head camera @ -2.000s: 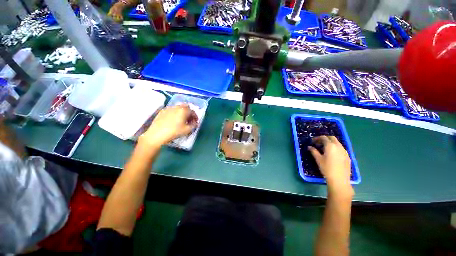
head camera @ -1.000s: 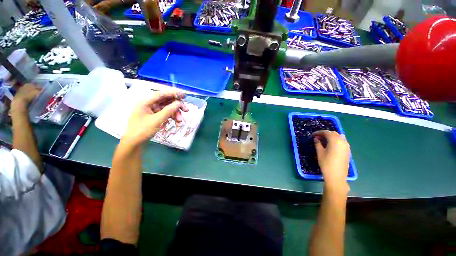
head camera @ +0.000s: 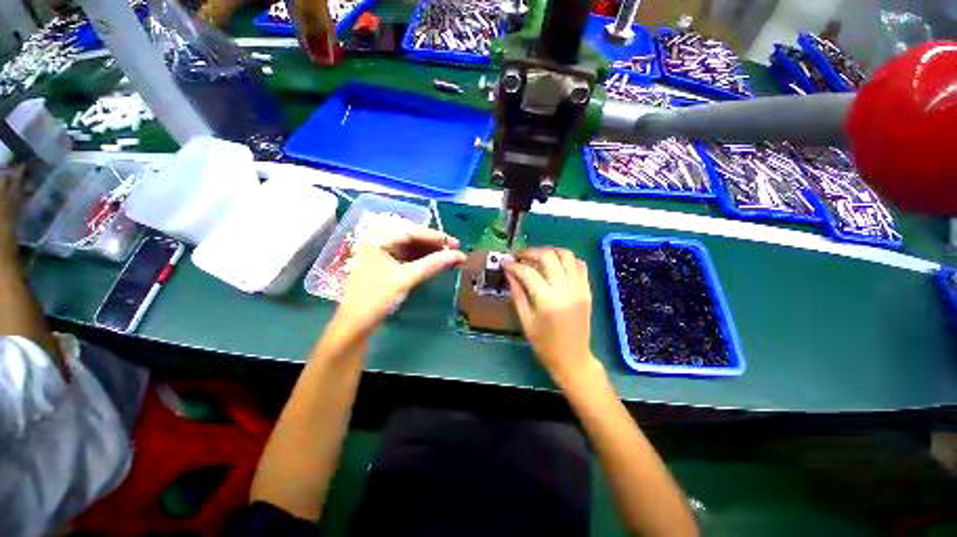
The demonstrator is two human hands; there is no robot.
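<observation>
My left hand (head camera: 386, 275) is just left of the press fixture, thumb and fingertips pinched together. A thin whitish stick part (head camera: 437, 217) stands up from its fingertips. My right hand (head camera: 554, 304) has its fingertips at the right side of the small silver fixture (head camera: 493, 271); anything between them is too small to see. The fixture sits on the brownish base plate (head camera: 488, 312), under the dark ram (head camera: 513, 226). The clear plastic box (head camera: 327, 275) of white and red sticks is partly behind my left hand. The black-parts tray (head camera: 672, 304) is to the right.
The press lever's red ball knob (head camera: 908, 126) is close at upper right. An empty-looking blue tray (head camera: 388, 138) lies behind the box. A white lidded container (head camera: 268, 236) and phone (head camera: 140, 283) are left. Filled stock trays (head camera: 766, 178) stand rear right. Another person's arm (head camera: 13, 283) shows far left.
My left hand has moved right from the clear box to beside the fixture. My right hand has left the black-parts tray and moved left to the fixture.
</observation>
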